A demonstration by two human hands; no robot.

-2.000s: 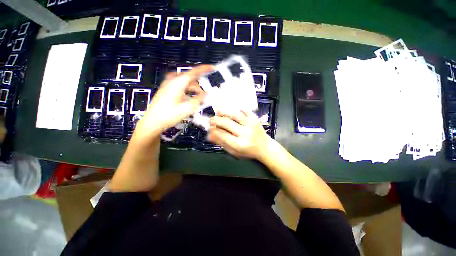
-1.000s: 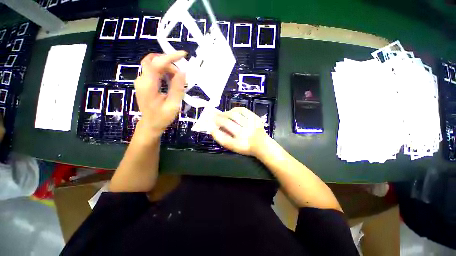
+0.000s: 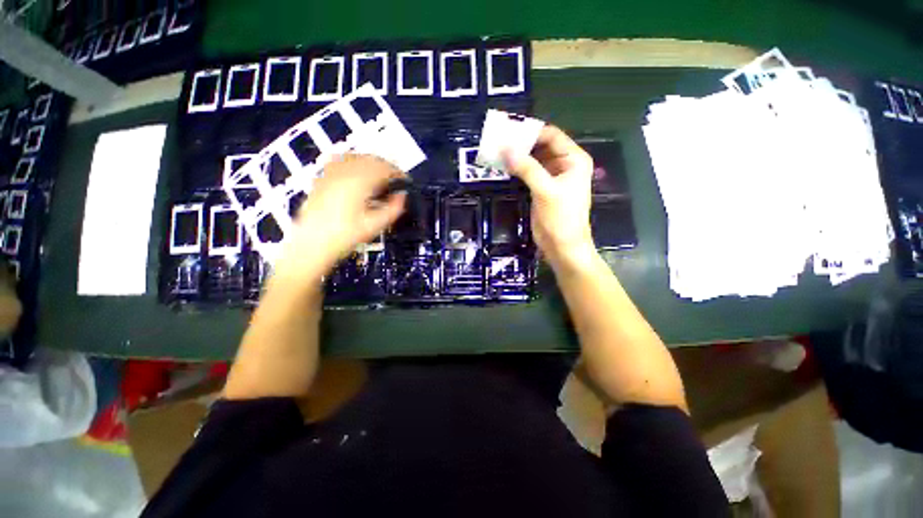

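My right hand (image 3: 564, 187) is raised over the right part of the black blister tray (image 3: 435, 121) and pinches a small white piece (image 3: 506, 139) between thumb and fingers. A white die-cut adhesive sheet (image 3: 339, 132) with rows of rectangular windows lies tilted across the tray's left and middle. My left hand (image 3: 349, 207) is blurred over the sheet's lower part; its fingers are partly bent, and whether it grips the sheet cannot be told. White outlines (image 3: 504, 70) show on the top row of pockets and at lower left. Pockets at lower right show dark parts without white outlines.
A narrow white stack (image 3: 123, 210) lies left of the tray. A black slab (image 3: 613, 202) with a reddish mark lies right of it, partly behind my right hand. A messy white sheet pile (image 3: 754, 192) is farther right. More trays stand at both sides. Cardboard and red items show below the bench.
The windowed sheet, lifted and bent before, now lies flatter across the tray's left. My right hand has moved up and right with the small white piece. The view has shifted slightly.
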